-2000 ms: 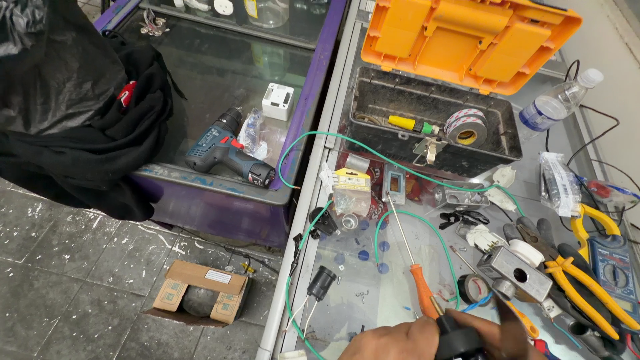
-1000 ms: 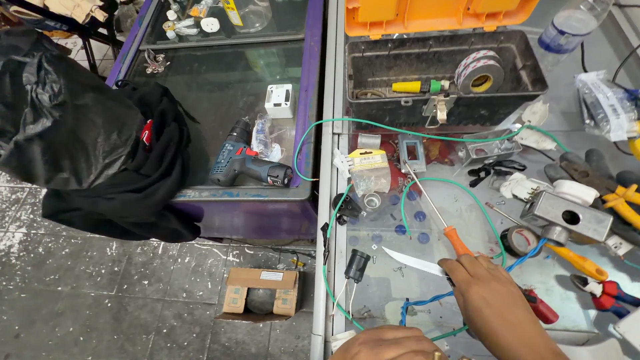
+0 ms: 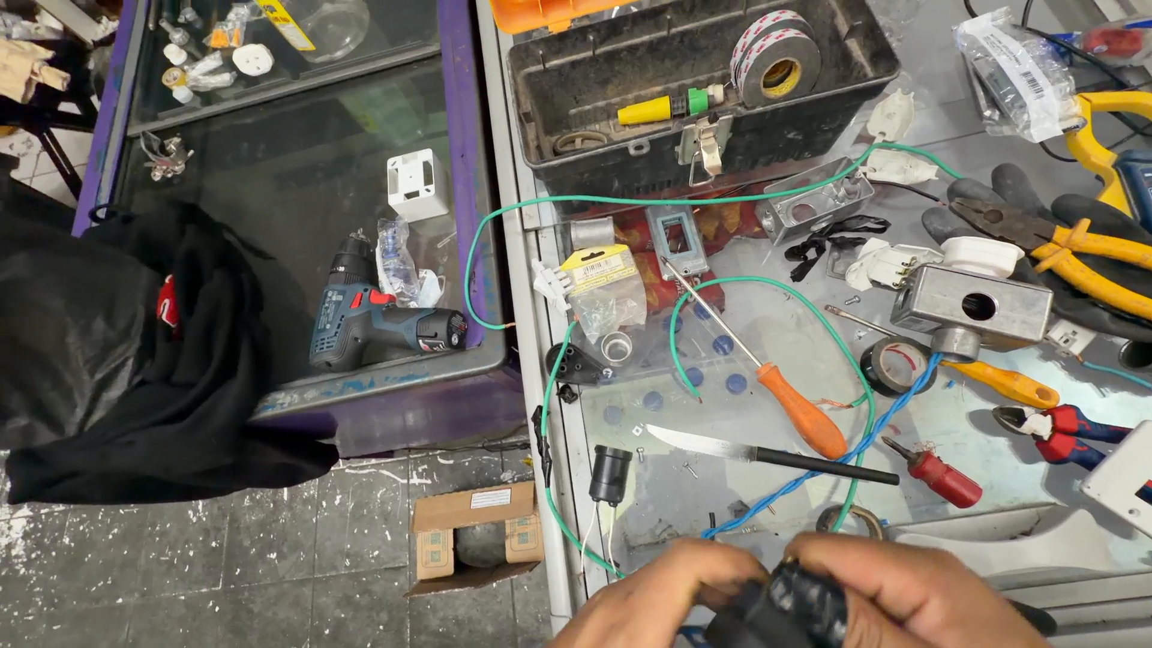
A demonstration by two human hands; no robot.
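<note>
At the bottom edge, my left hand (image 3: 661,594) and my right hand (image 3: 909,589) both grip a black object (image 3: 783,607), partly hidden by the fingers; its kind is unclear. A twisted blue wire (image 3: 837,468) runs from the metal junction box (image 3: 981,301) down towards my hands. Just beyond them a knife with a black handle (image 3: 778,457) lies on the glass counter. An orange-handled screwdriver (image 3: 801,409) rests farther back, its tip at a small metal frame (image 3: 677,241). A black lamp holder with white leads (image 3: 610,474) is left of my hands.
Behind stands a black toolbox (image 3: 612,171) holding tape rolls. Yellow-handled pliers (image 3: 1071,252), red-blue cutters (image 3: 1062,432), a red screwdriver (image 3: 940,477) and green wire (image 3: 630,200) lie around. A cordless drill (image 3: 378,324) rests on the left case. An open cardboard box (image 3: 477,531) sits on the floor.
My right hand has let go of the knife, which now lies on the counter, and has moved down beside my left hand. Both hands now hold the black object.
</note>
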